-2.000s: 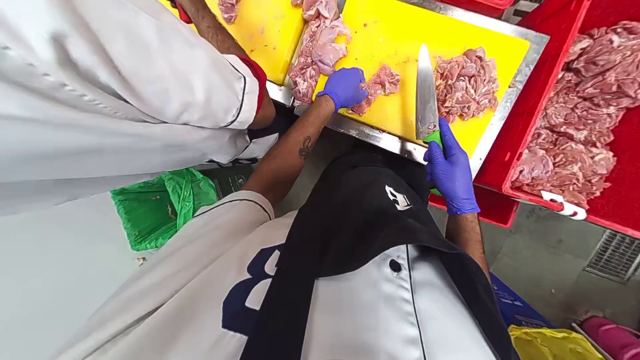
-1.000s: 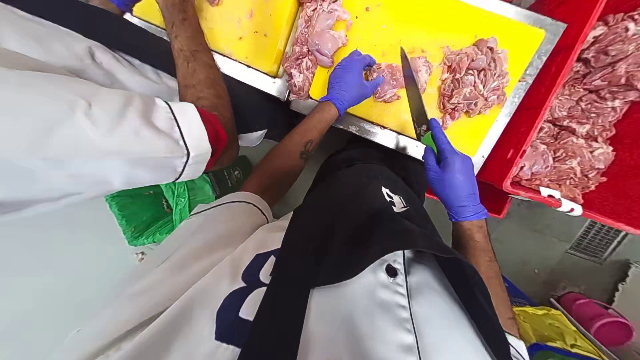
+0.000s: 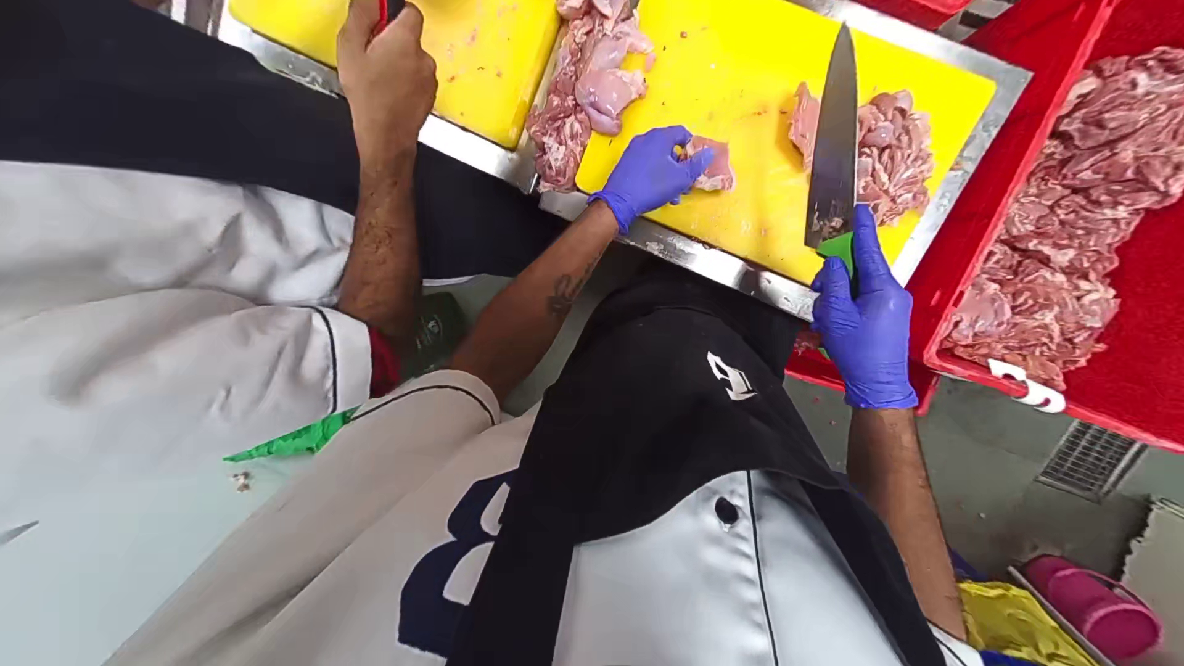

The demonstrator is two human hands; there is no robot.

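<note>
My left hand (image 3: 655, 174), in a blue glove, has its fingertips on a small piece of raw chicken (image 3: 714, 165) lying on the yellow cutting board (image 3: 740, 83). In my right hand (image 3: 865, 324), also gloved, is a chef's knife (image 3: 836, 139) with a green handle, its blade pointing away from me. The blade lies beside a heap of cut chicken (image 3: 893, 157), and one piece of chicken (image 3: 805, 125) shows at its left side. More raw chicken (image 3: 601, 83) forms a row along the board's left edge.
A red crate (image 3: 1091, 28) holding much raw chicken (image 3: 1054, 231) stands right of the metal tray (image 3: 980, 139). At left, a co-worker's hand (image 3: 387, 74) holds a red-handled tool over a second yellow board (image 3: 490, 65). A pink container (image 3: 1091, 606) stands at lower right.
The knife has moved right, from beside the piece at my left hand to the edge of the heap. A separate chicken piece now shows there. The co-worker's hand has come into view.
</note>
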